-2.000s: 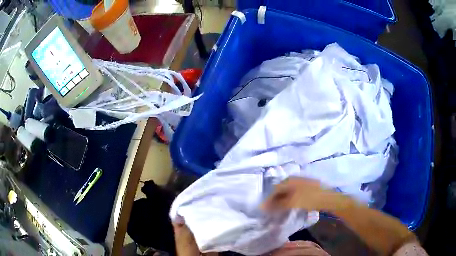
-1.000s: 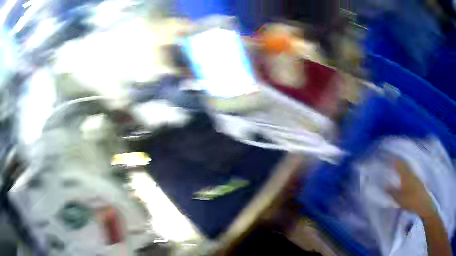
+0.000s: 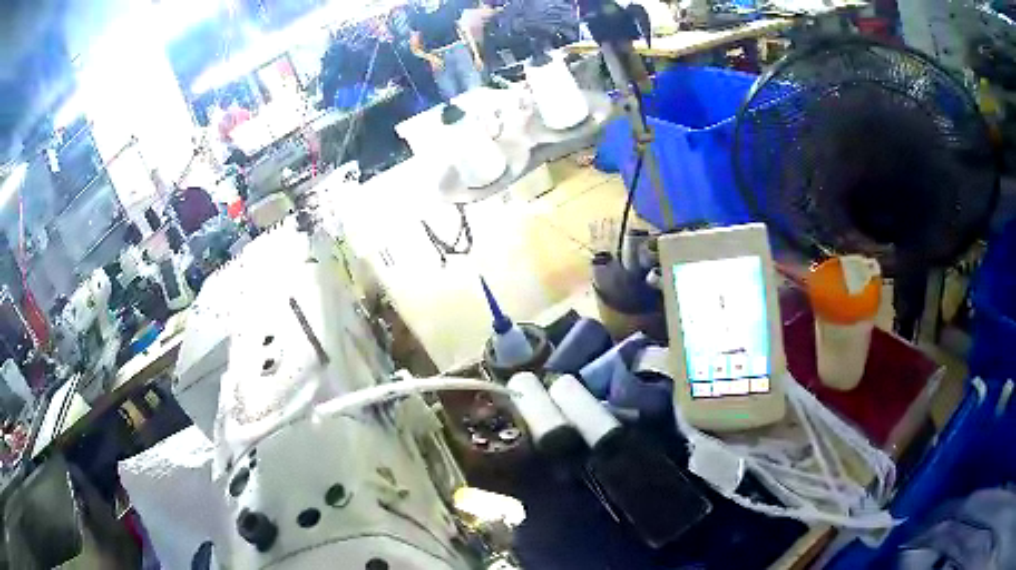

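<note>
Neither of my hands is in the picture. The white sewing machine head (image 3: 323, 445) lies nearest in front, cut off by the bottom edge. To its right are a brown tray of small metal parts (image 3: 490, 432), an oil bottle with a blue nozzle (image 3: 510, 340) and white thread spools (image 3: 566, 410). A dark smartphone (image 3: 652, 490) lies on dark navy cloth (image 3: 568, 534). The terminal (image 3: 724, 334) stands upright with its screen lit. White tapes (image 3: 819, 468) lie loosely below it.
A pale cup with an orange lid (image 3: 844, 334) stands on a red surface (image 3: 908, 379). A black fan (image 3: 869, 156) stands behind, beside a blue bin (image 3: 702, 139). Pale cloth (image 3: 969, 540) shows in a bin at lower right. People (image 3: 451, 45) and machines fill the background.
The view has swung left and up from the bin to the machine and factory floor. The hands and the white cloth they were handling have left the picture.
</note>
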